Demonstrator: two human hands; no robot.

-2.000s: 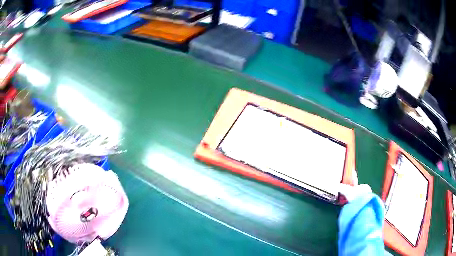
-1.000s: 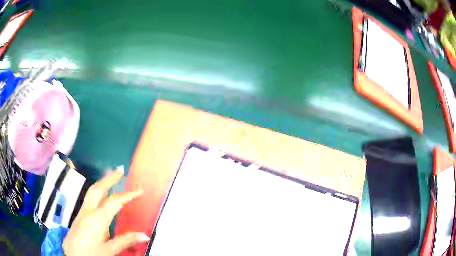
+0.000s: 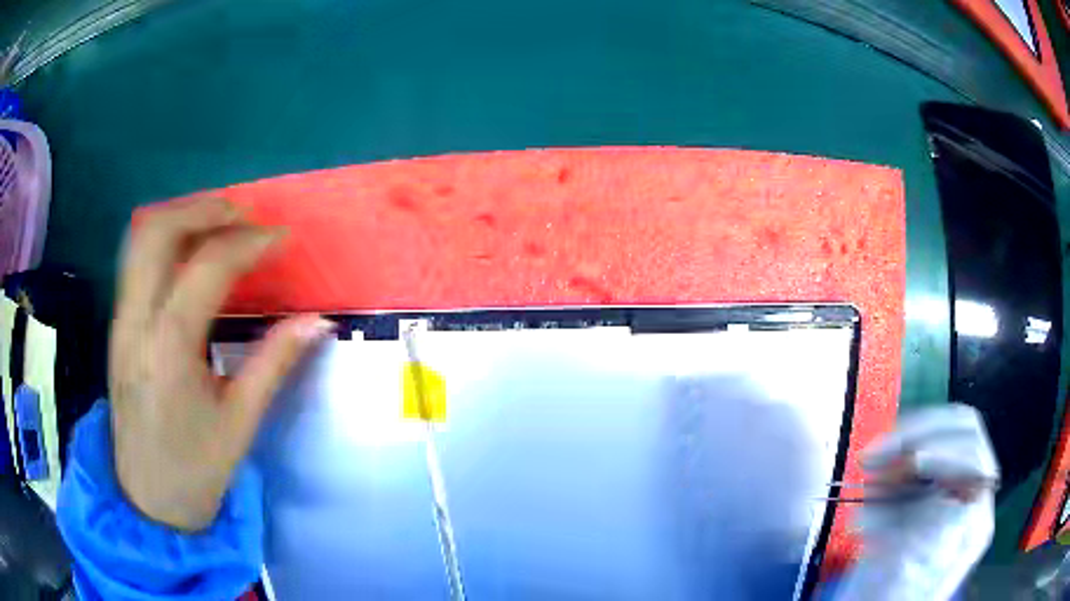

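Note:
A white panel (image 3: pixel 563 458) in a thin black frame lies on a red-orange foam pad (image 3: pixel 516 223). Its dark edge strip (image 3: pixel 692 318) runs along the far side. A yellow tape tab (image 3: pixel 424 394) sits on the panel, and a thin pale line runs from it towards me. My bare left hand (image 3: pixel 194 364) is over the panel's far left corner, thumb at the edge strip, fingers apart over the pad, holding nothing visible. My white-gloved right hand (image 3: pixel 933 499), blurred, holds a thin metal tool (image 3: pixel 835 491), probably tweezers, at the panel's right edge.
A glossy black panel (image 3: pixel 1003 282) lies right of the pad on the green bench (image 3: pixel 493 71). Part of another pad (image 3: pixel 1018 47) shows at the upper right. A pink fan (image 3: pixel 26 194) and a white item with a blue label (image 3: pixel 32 429) are at the left edge.
The view has turned down onto the near panel. My left hand has moved onto its far left corner. My gloved right hand has come into view with the tool.

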